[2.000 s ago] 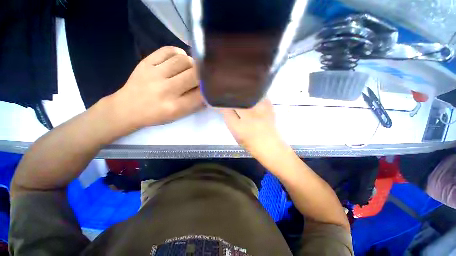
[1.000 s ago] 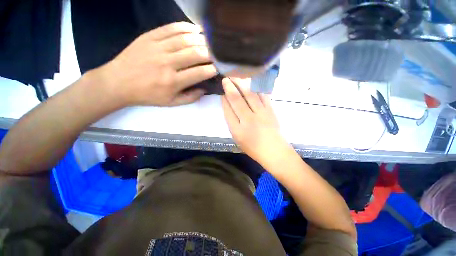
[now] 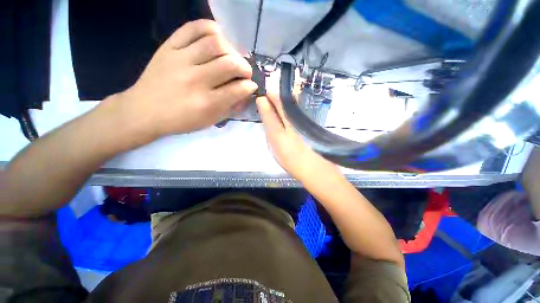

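My left hand (image 3: 192, 83) pinches the edge of a black cloth piece (image 3: 259, 80) close to the needle area (image 3: 284, 65) of the white sewing machine (image 3: 361, 35). My right hand (image 3: 287, 139) lies just right of it, fingertips at the cloth's edge, partly hidden by a dark curved ring in front. Whether the right hand grips the cloth cannot be told. A large black panel (image 3: 106, 53) lies behind my left hand.
Stacked black pieces (image 3: 23, 59) lie at the far left of the table. A ruled strip (image 3: 219, 179) runs along the front edge. Below are a blue crate (image 3: 106, 242) and a red item (image 3: 423, 231). A pink sleeve (image 3: 509, 219) of another person shows at the right.
The large dark blurred shape before the machine is gone, and a curved ring and the machine's underside now show. The snips are no longer visible. Both hands stay near the needle.
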